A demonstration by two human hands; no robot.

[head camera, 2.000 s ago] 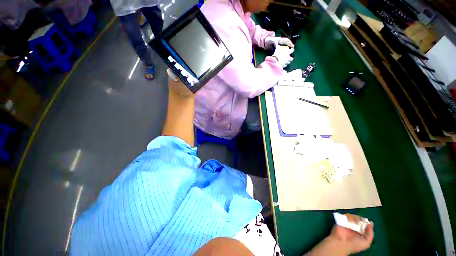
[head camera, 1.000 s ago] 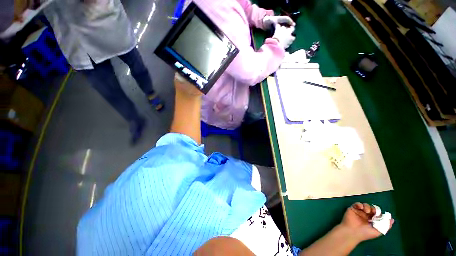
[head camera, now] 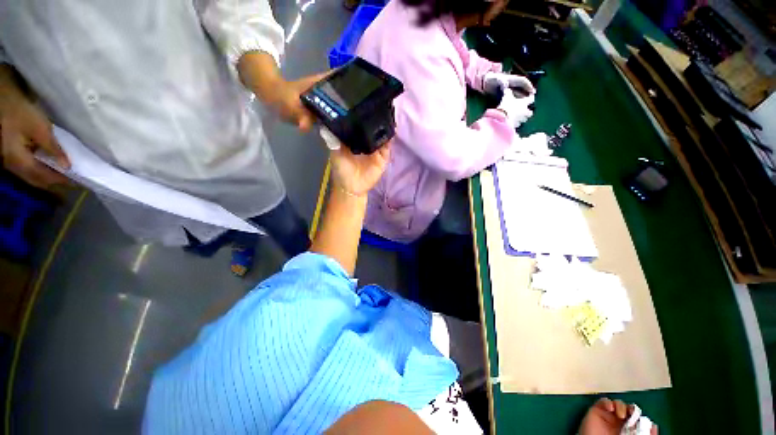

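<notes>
My left hand (head camera: pixel 362 166) holds a black display unit (head camera: pixel 356 98) up at the upper middle, from below. Its grey screen and row of pale buttons face up, and its deep housing shows on the right. Another person's hand (head camera: pixel 293 100) is at the unit's left side; whether it grips the unit is unclear. My right hand (head camera: pixel 606 418) is at the bottom edge, partly cut off, with a crumpled white cloth (head camera: pixel 638 422) at its fingers.
A person in a pale coat (head camera: pixel 153 93) stands at left holding white paper (head camera: pixel 145 183). A pink-smocked person (head camera: pixel 425 110) sits beside me. Cardboard (head camera: pixel 579 365) bears a clipboard form (head camera: pixel 540 221), a pen (head camera: pixel 566 196), white scraps (head camera: pixel 570 285) and a yellow piece (head camera: pixel 589 323). Another unit (head camera: pixel 648 180) lies beyond.
The person in the pale coat has come close, a hand reaching to the unit. The unit has tilted, its screen now facing more upward. My right hand has moved down, partly out of frame.
</notes>
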